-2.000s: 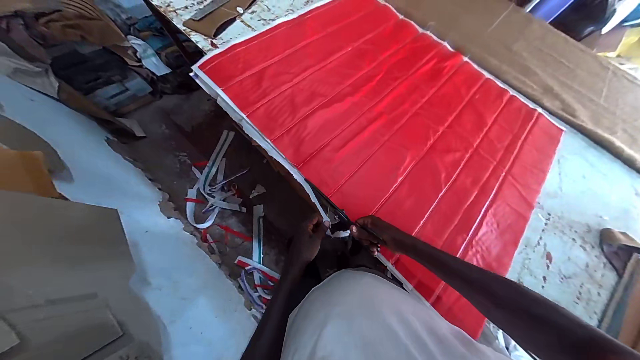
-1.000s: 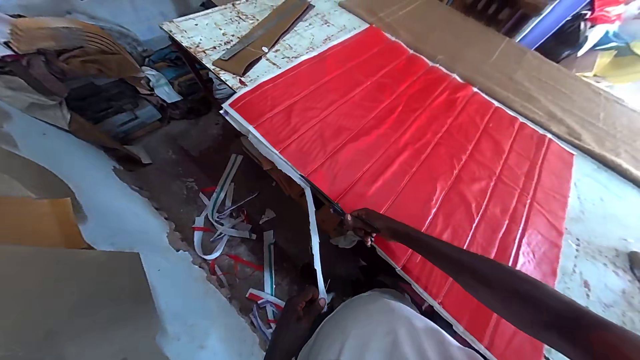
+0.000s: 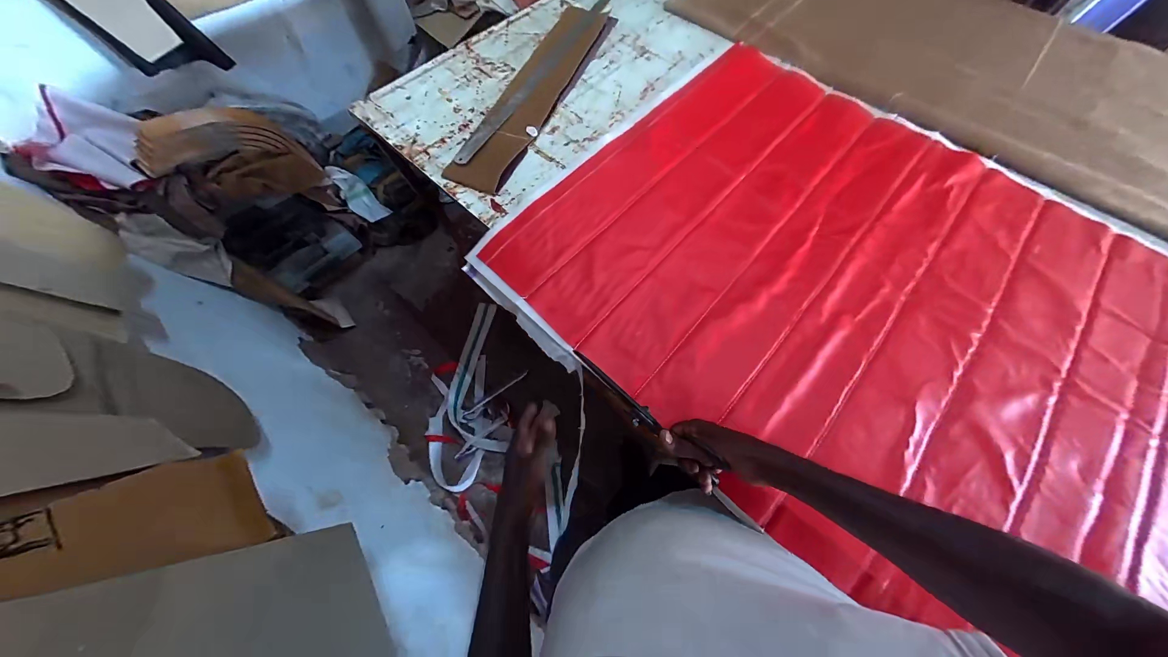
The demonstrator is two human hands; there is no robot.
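Red sheet material [image 3: 766,274] with stitched parallel lines and a white border lies over the table, its near edge along the table's side. My right hand [image 3: 698,453] grips the handles of dark scissors [image 3: 630,401], whose blades lie along that edge, pointing up and left. A thin white trimmed strip [image 3: 579,429] hangs from the edge just past the blade tips. Left of the strip, my left hand [image 3: 534,429] is raised over the floor; whether its fingers touch anything is hard to tell.
A metal ruler [image 3: 520,91] rests on a brown piece [image 3: 497,164] on the worn white table [image 3: 411,114]. Cut strips [image 3: 456,447] litter the floor. Piled fabric [image 3: 228,182] and cardboard [image 3: 137,529] are at left, and a brown sheet [image 3: 958,73] lies beyond the red material.
The scissors have advanced up-left along the edge. My left hand, which held the white strip a second ago, has moved away from its end. The view has shifted left.
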